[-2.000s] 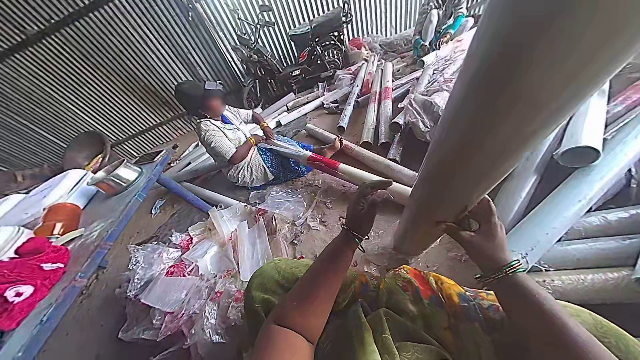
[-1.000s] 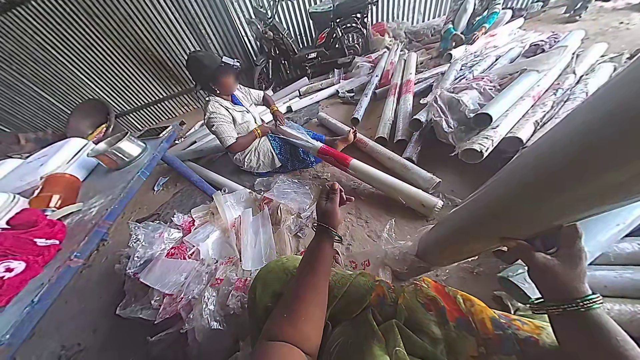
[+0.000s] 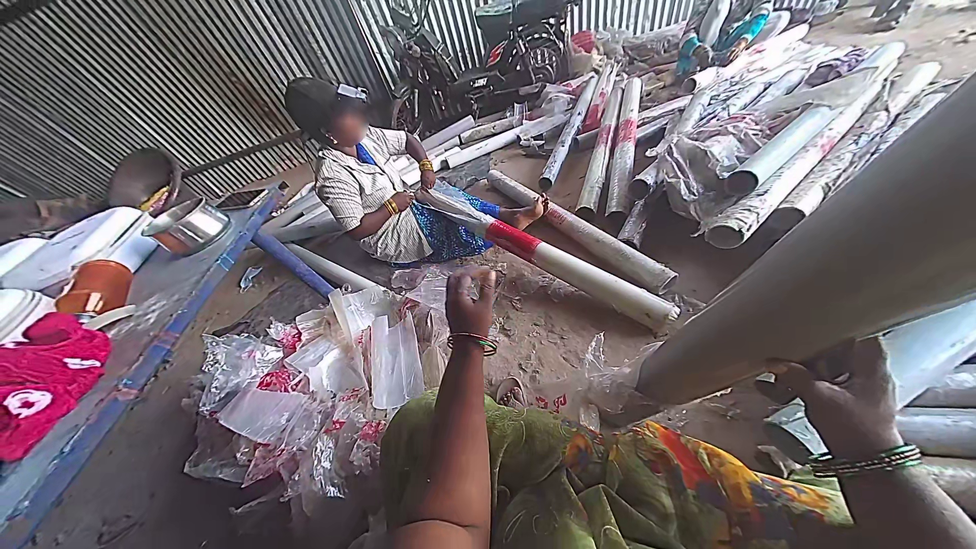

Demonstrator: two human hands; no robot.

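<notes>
A large grey-white pipe (image 3: 823, 252) slants from the upper right down to my lap, with crumpled clear plastic film (image 3: 602, 381) at its lower end. My right hand (image 3: 846, 396) supports the pipe from below, fingers against its side. Raised over the ground, my left hand (image 3: 470, 301) has its fingers bent and apart; I see nothing held in it. Below and left of that hand lies a heap of clear plastic sleeves (image 3: 305, 396) with red print.
A seated person (image 3: 374, 183) holds plastic over a white pipe (image 3: 595, 282) with a red band. Many pipes (image 3: 793, 175) lie at the upper right, beside a motorcycle (image 3: 496, 65). A blue-edged platform (image 3: 164, 347) at left bears a steel pot (image 3: 187, 226) and red cloth (image 3: 49, 381).
The large pipe has tilted from steep to a lower slant toward the right. My left hand has come away from beside it, to the left. My right hand stays at the pipe.
</notes>
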